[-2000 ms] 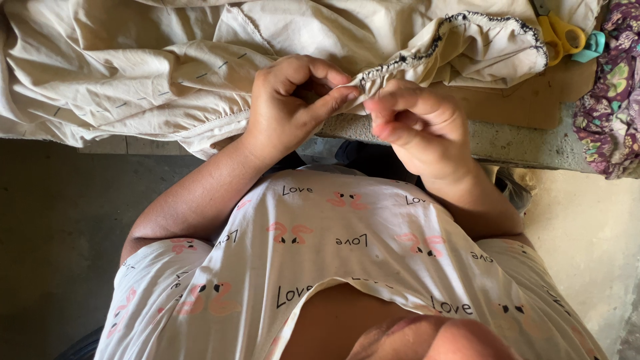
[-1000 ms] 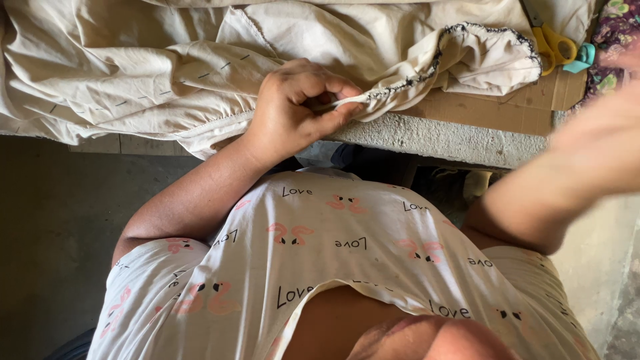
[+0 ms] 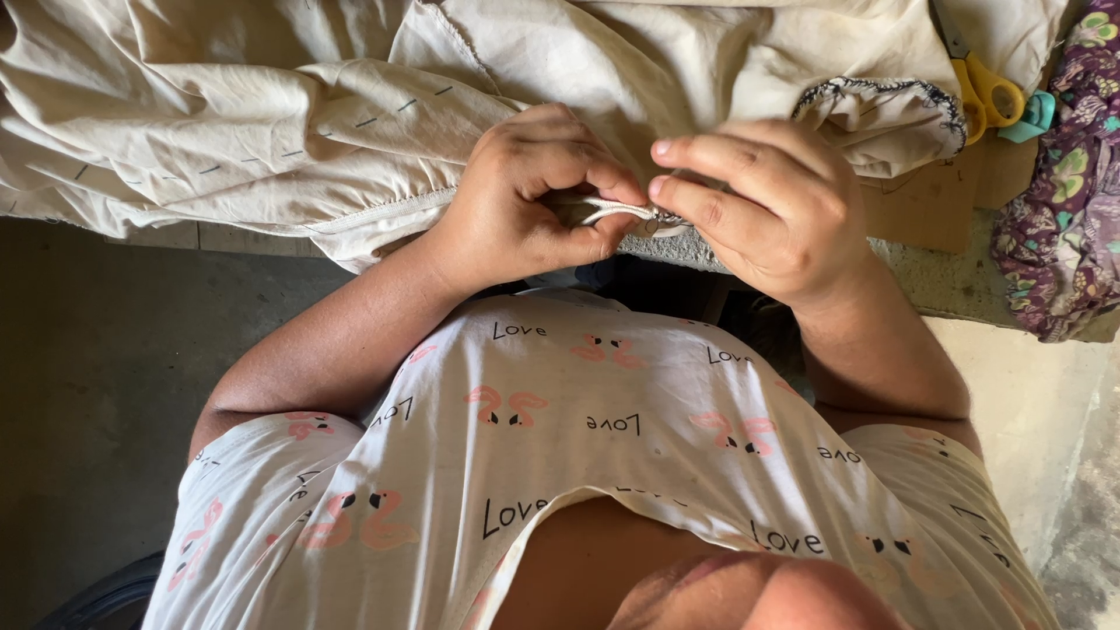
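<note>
Cream fabric [image 3: 367, 131] with dark hand stitches lies in folds across the ledge. My left hand [image 3: 547, 192] pinches a gathered edge of it between thumb and forefinger. Just right of that pinch, my right hand [image 3: 766, 206] is over the edge, its thumb hidden and its first two fingers extended; whether it grips the cloth or a needle does not show. Dark thread stitches run along the gathered edge, and farther right a ruffled fabric part [image 3: 884, 122] has dark stitching round its rim.
Yellow-handled scissors [image 3: 984, 92] lie at the upper right beside a teal plastic piece [image 3: 1031, 118]. Purple floral fabric [image 3: 1072, 192] hangs over the right end. Brown cardboard [image 3: 932, 206] lies on the rough concrete ledge [image 3: 941, 276], close in front of my body.
My right hand, swung far out to the right a second ago, is back beside my left hand. The left hand has kept its pinch. The stitched edge between the hands and the ruffled part is now largely covered.
</note>
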